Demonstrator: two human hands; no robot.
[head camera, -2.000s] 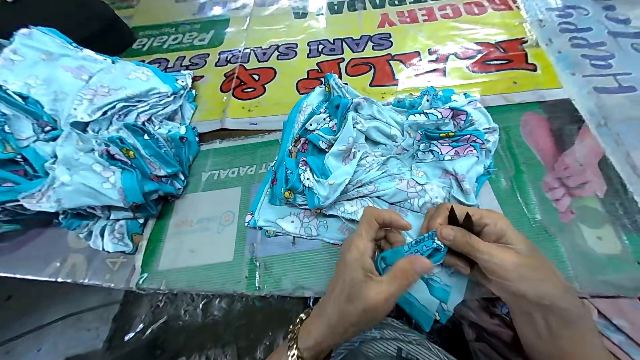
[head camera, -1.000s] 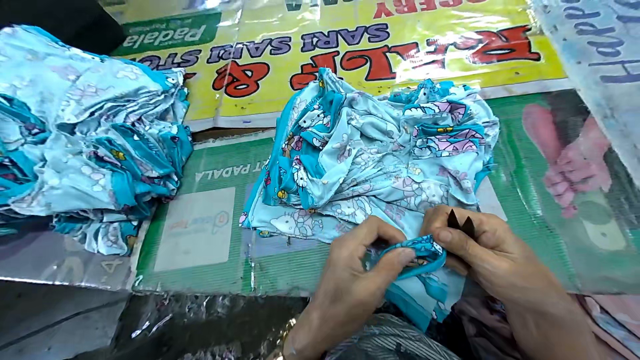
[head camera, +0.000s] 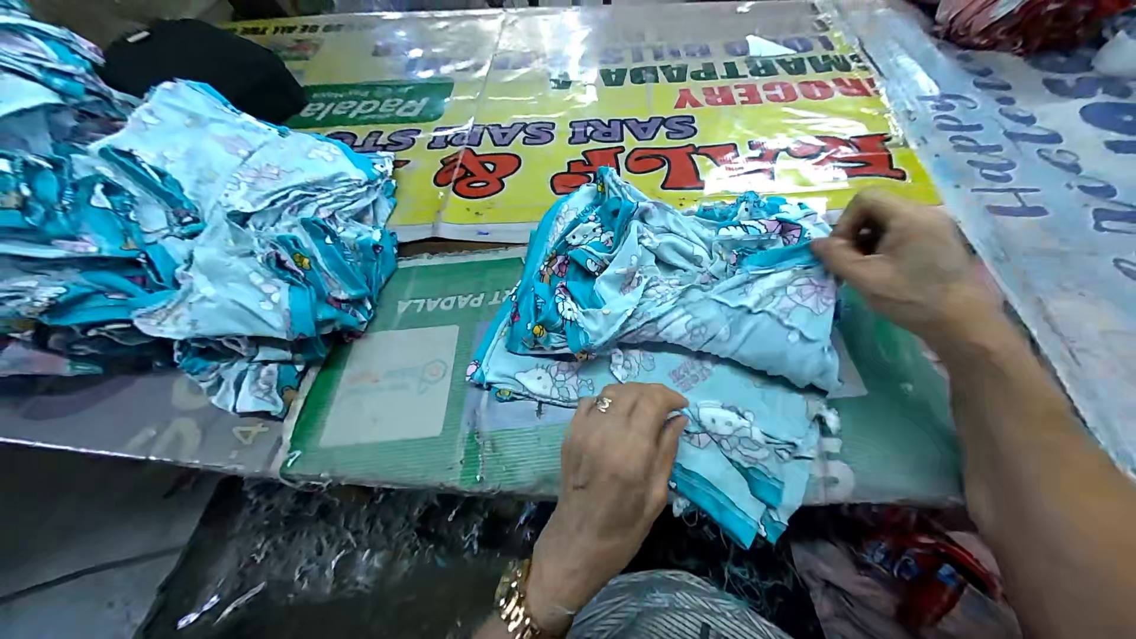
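Observation:
A pile of light-blue printed fabric garments with teal edging lies on the tarpaulin-covered table in front of me. My right hand pinches a teal edge at the pile's upper right between thumb and fingers. My left hand, with a ring and a gold wristwatch or bracelet, pinches the lower layer near the table's front edge. Part of that layer hangs over the edge. The dark pointed tool seen earlier in the right hand is not clearly visible now.
A taller heap of similar fabric covers the left of the table, with a black cloth-like item behind it. Reddish fabric lies at the far right. Printed tarpaulins cover the table. More cloth lies below the front edge.
Both hands were together at the pile's lower edge, holding a bunched teal piece. The right hand has moved up and right to the pile's upper corner; the left has shifted away from it.

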